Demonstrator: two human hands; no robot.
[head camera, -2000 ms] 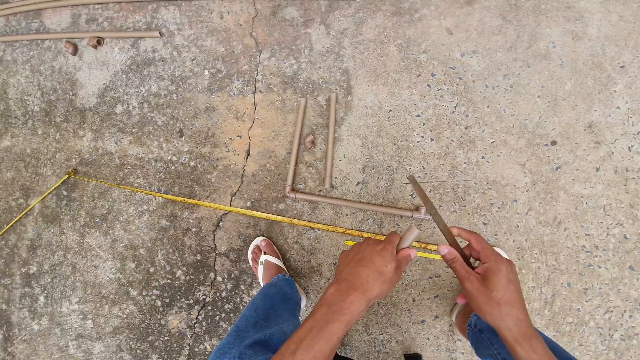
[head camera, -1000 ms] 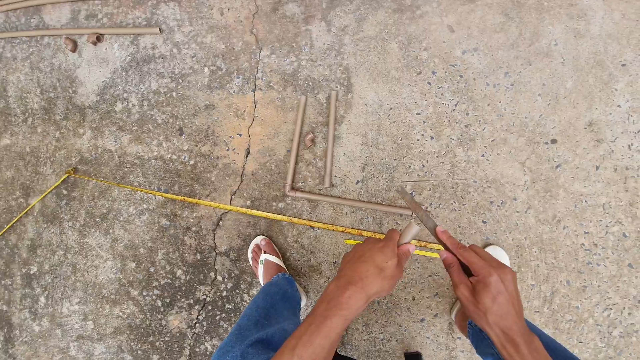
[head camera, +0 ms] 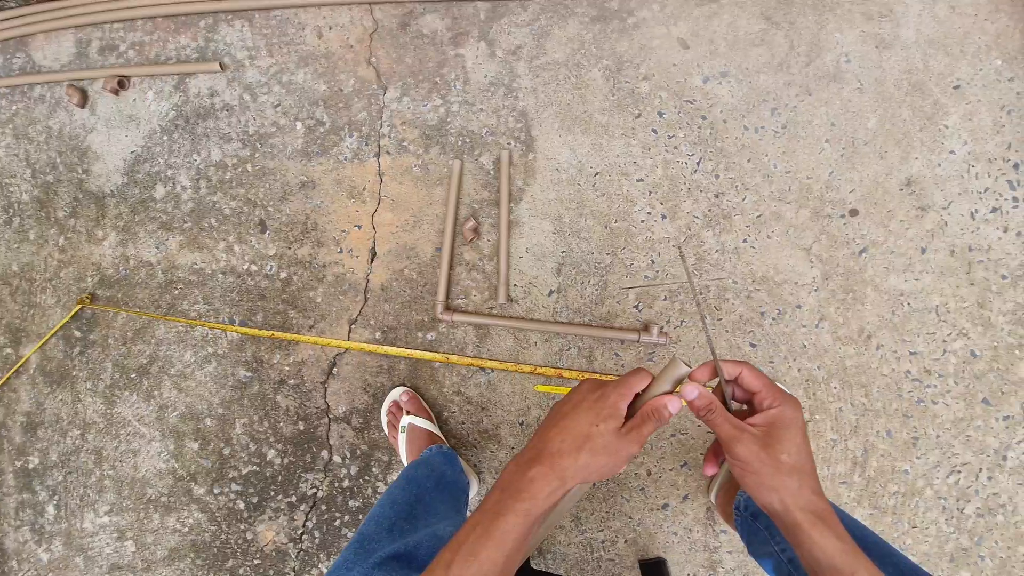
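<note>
My left hand (head camera: 596,428) is closed around a brown plastic pipe (head camera: 666,382), whose open end points up and right between thumb and fingers; the pipe runs back under my forearm. Beside that end, my right hand (head camera: 756,432) grips a thin, flat metal blade (head camera: 702,312), seen nearly edge-on and pointing away from me. My right thumb and index fingertips are close to the pipe's rim; whether they touch it I cannot tell. Beyond my hands lies an L of joined brown pipe (head camera: 544,325) with an elbow at its corner and a tee fitting (head camera: 654,334) at its right end.
A loose pipe piece (head camera: 504,228) and an elbow fitting (head camera: 470,230) lie by the L. A yellow folding rule (head camera: 352,346) stretches left from my hands. Long pipes (head camera: 120,72) and two fittings (head camera: 116,84) are at upper left. My sandalled foot (head camera: 412,424) is left of my hands.
The blade in my right hand has turned from showing its flat side to nearly edge-on, and its tip has moved away from the pipe end. My right fingertips have come closer to the rim.
</note>
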